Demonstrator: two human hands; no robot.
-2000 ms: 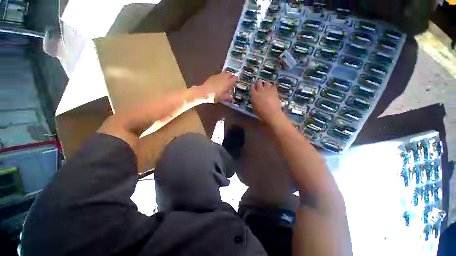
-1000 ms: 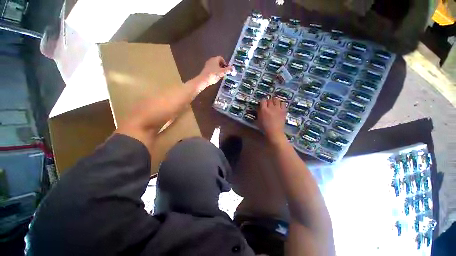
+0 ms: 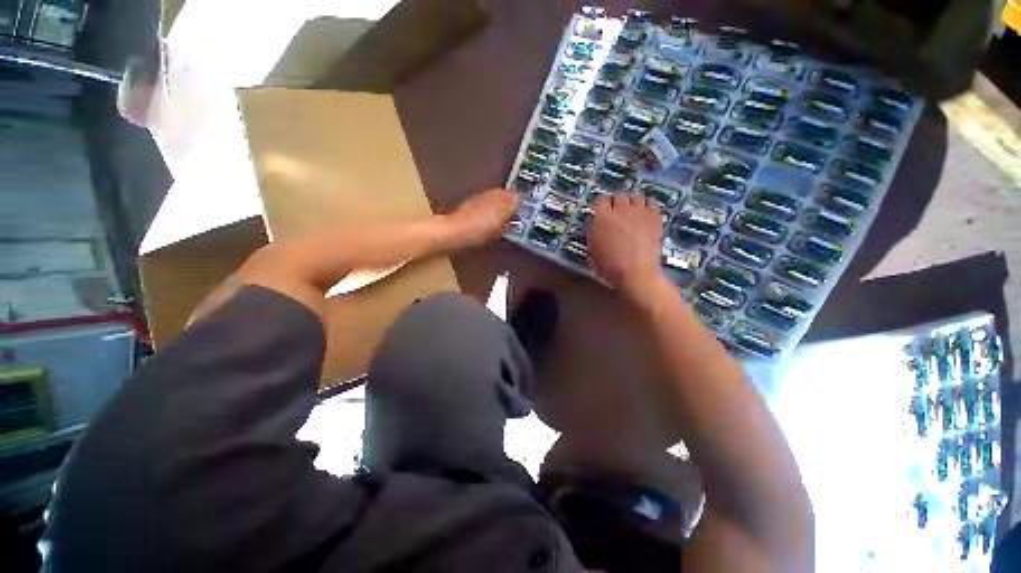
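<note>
The pocketed plastic tray (image 3: 777,179) lies tilted on the reddish-brown ground in front of me, with a dark, shiny oval piece in nearly every pocket. A small pale piece (image 3: 658,148) lies loose on top near its middle. My left hand (image 3: 488,217) is at the tray's lower left edge, fingertips at the rim; I cannot tell whether it holds anything. My right hand (image 3: 627,237) rests palm down over the lower left pockets, fingers bent, and hides the pieces under it.
An open brown carton (image 3: 336,168) stands to the left, under my left forearm. A second tray (image 3: 965,420), glaring white with rows of pieces at its right side, lies at lower right. A yellow object shows at the top right corner. My knee is below the carton.
My left hand has moved down along the tray's left edge from higher up. My right hand has stayed over about the same pockets. The whole view has shifted slightly.
</note>
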